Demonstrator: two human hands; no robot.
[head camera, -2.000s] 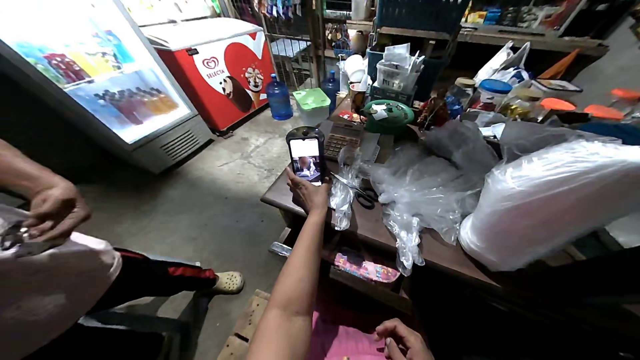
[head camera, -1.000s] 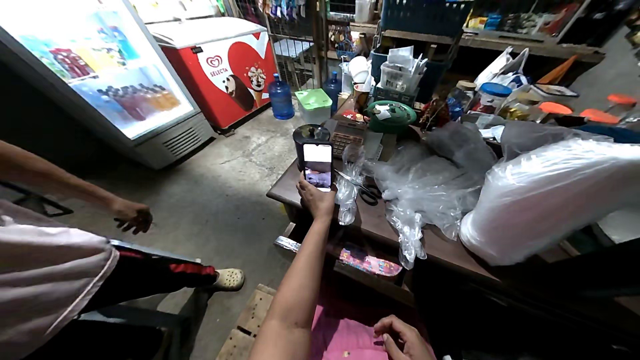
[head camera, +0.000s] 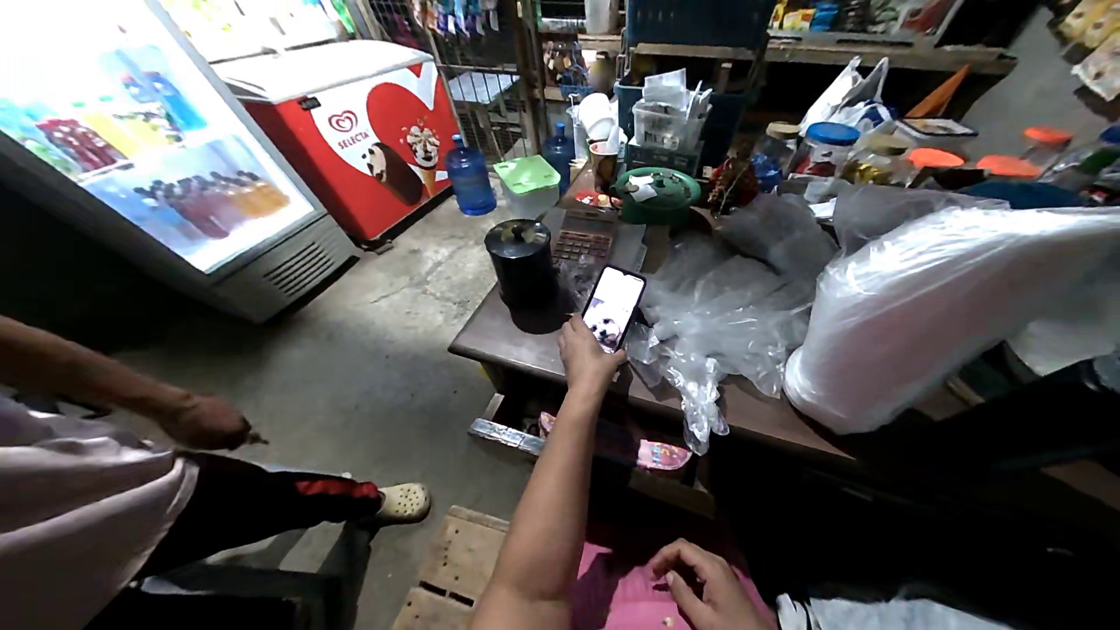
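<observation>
My left hand (head camera: 588, 354) holds a smartphone (head camera: 616, 306) over the front edge of the brown table (head camera: 490, 339); its lit screen shows a white dog. My right hand (head camera: 707, 584) rests over pink cloth (head camera: 604, 573) at my lap, fingers loosely curled, holding nothing that I can see. Just left of the phone stands a black lidded canister (head camera: 523, 273), with a calculator (head camera: 584, 241) behind it. Clear plastic bags (head camera: 726, 324) lie right of the phone. Below my left forearm is a pulled-out drawer (head camera: 507, 435) with a pink patterned item (head camera: 662, 455) in it.
At left, another person's hand (head camera: 208, 423) holds something small. A glass-door drinks fridge (head camera: 297, 267) and a red freezer (head camera: 350, 157) stand behind. A large plastic-wrapped roll (head camera: 927, 315), lidded jars (head camera: 827, 150) and a green basin (head camera: 656, 194) crowd the table. A wooden seat (head camera: 459, 560) is below.
My left hand has moved the phone to the right, away from in front of the black canister, and the phone is now tilted. The other person's hand has moved away from their body and lower.
</observation>
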